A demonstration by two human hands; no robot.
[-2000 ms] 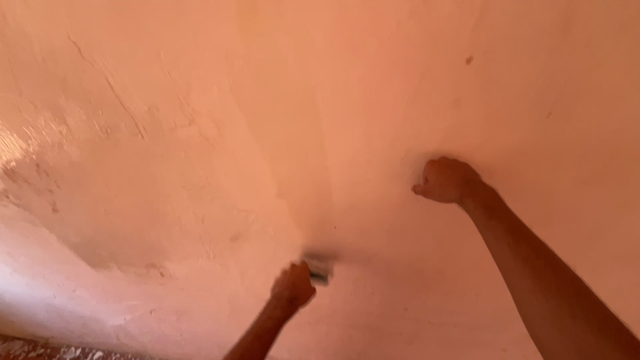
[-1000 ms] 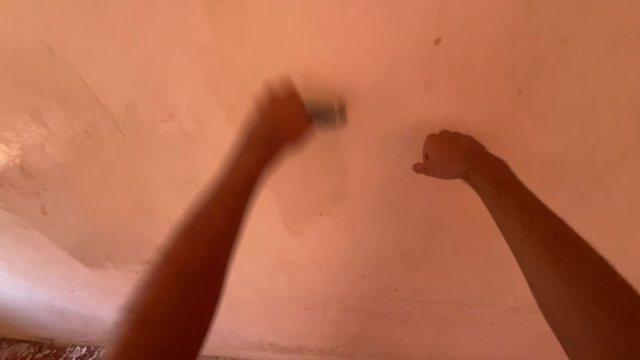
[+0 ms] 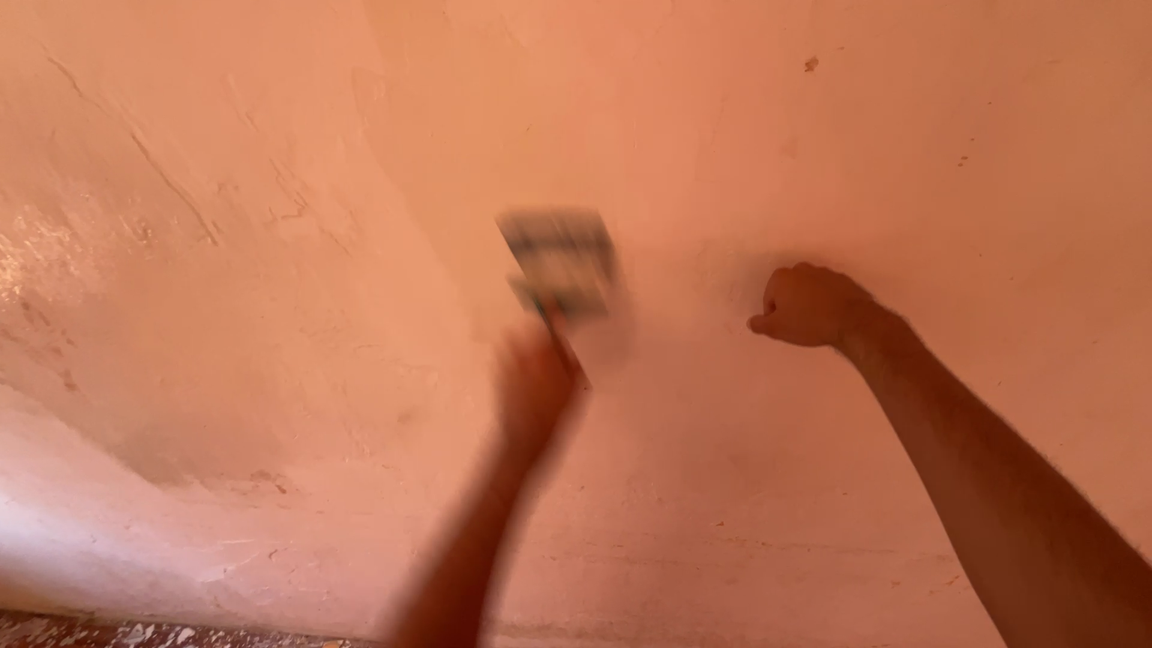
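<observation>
My left hand (image 3: pixel 540 373), blurred by motion, is closed around the handle of a wide-bladed scraper or putty knife (image 3: pixel 562 261). The blade points up, over the middle of a pinkish-orange wall (image 3: pixel 684 504); whether it touches the surface cannot be told. My right hand (image 3: pixel 805 304) is a closed fist resting at the wall, to the right of the tool, with no object visible in it. Damp-looking, darker plaster covers part of the wall at the left.
Ridges and scratches (image 3: pixel 171 184) mark the wall at the upper left, near a shiny patch (image 3: pixel 27 256). A small brown chip (image 3: pixel 811 64) shows at the upper right. The speckled floor (image 3: pixel 135 633) meets the wall at the lower left.
My left hand has moved up from low on the wall, then back down somewhat, and the scraper's blade now points upward. My right fist stays about where it was.
</observation>
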